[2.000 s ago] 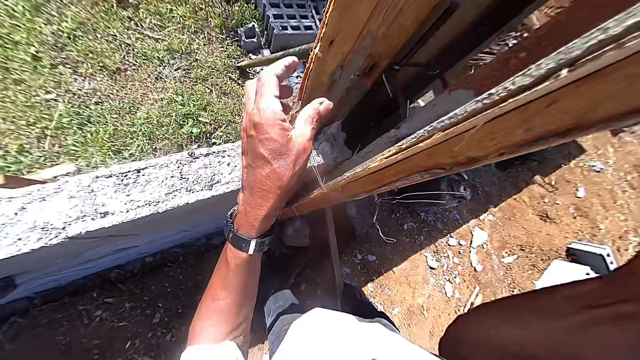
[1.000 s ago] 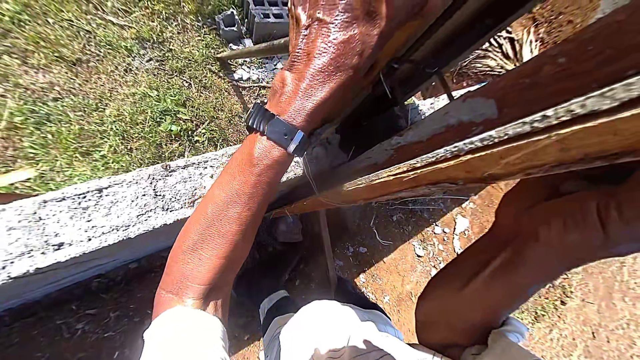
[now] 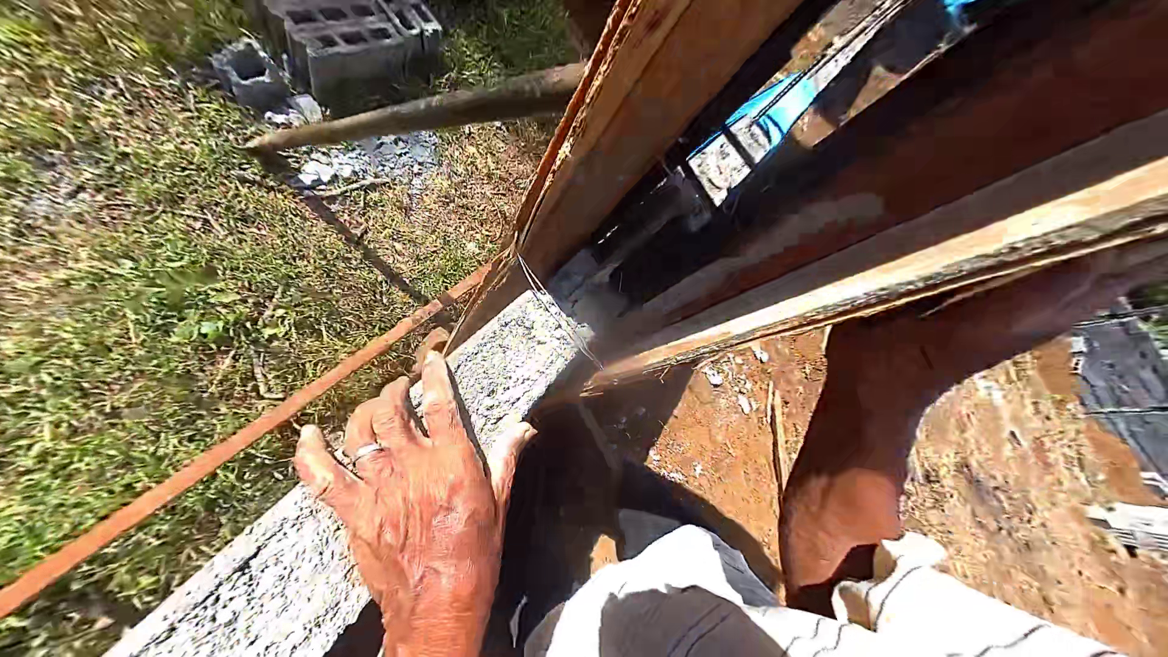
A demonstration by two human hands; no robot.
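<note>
My left hand (image 3: 420, 484) rests on the rough top of a concrete block wall (image 3: 265, 575), fingers spread over its far edge near a wooden board (image 3: 630, 137). A thin wire (image 3: 552, 306) hangs at the foot of that board, above the wall's end. A second wooden board (image 3: 876, 255) runs from beside the wall end toward the upper right. My right forearm (image 3: 858, 456) reaches behind this board; the right hand itself is hidden. A long reddish-brown strip or bar (image 3: 246, 438) lies along the grass side of the wall and meets the first board.
Hollow concrete blocks (image 3: 360, 46) stand on the grass at the upper left. A wooden pole (image 3: 420, 114) slants toward the first board. Bare reddish soil (image 3: 730, 420) with rubble lies below the second board. Something bright blue (image 3: 780, 109) shows between the boards.
My left hand has come down from the first board onto the wall top. The reddish-brown strip now shows beside the wall. The view has shifted clearly.
</note>
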